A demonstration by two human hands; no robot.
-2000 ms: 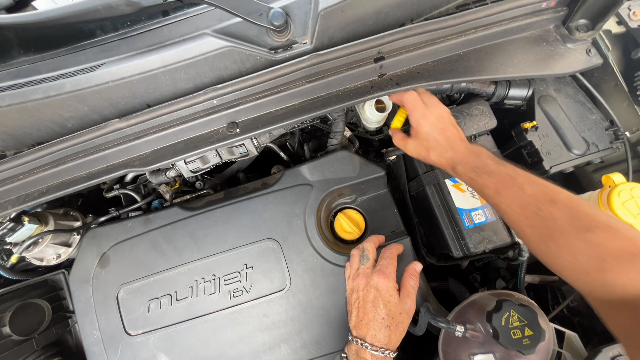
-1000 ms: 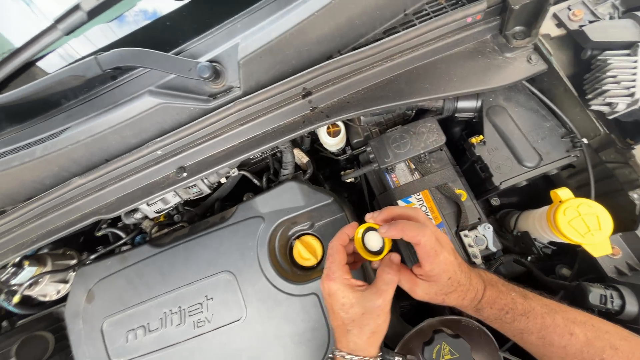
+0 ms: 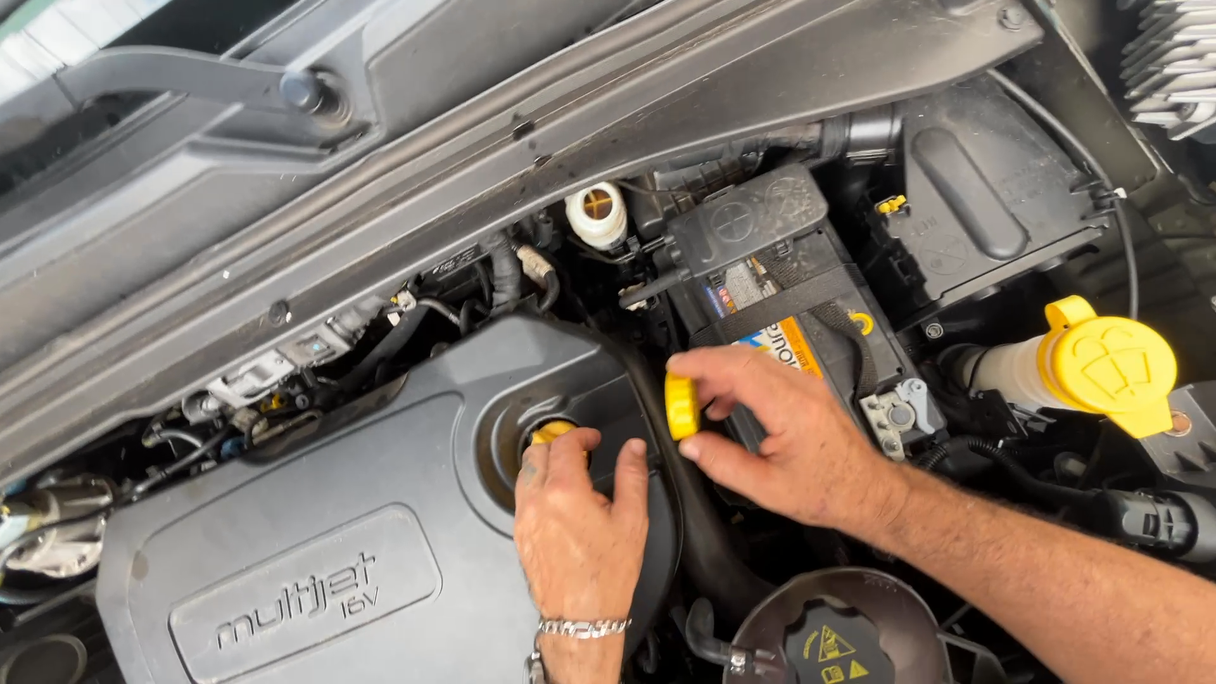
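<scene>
My right hand (image 3: 793, 437) pinches a yellow brake fluid reservoir cap (image 3: 681, 406) by its rim, between thumb and forefinger, with the cap turned on edge. The white brake fluid reservoir neck (image 3: 597, 217) stands uncapped behind, its inner strainer showing. My left hand (image 3: 581, 522), with a chain bracelet at the wrist, rests at the edge of the round recess in the black plastic engine cover (image 3: 313, 570). Its fingers partly cover the yellow oil filler cap (image 3: 553, 431); whether they grip it is hard to tell.
A car battery (image 3: 788, 313) with a black strap lies behind my right hand. Farther right are a black plastic housing (image 3: 988, 190) and the yellow washer fluid cap (image 3: 1111, 366). A coolant tank with a black cap (image 3: 836, 646) is at the bottom edge. The cowl panel (image 3: 475, 161) runs across the back.
My right hand has carried the yellow cap away from the reservoir neck. The hands, together on the cap one second ago, are now apart, with the left at the oil filler cap.
</scene>
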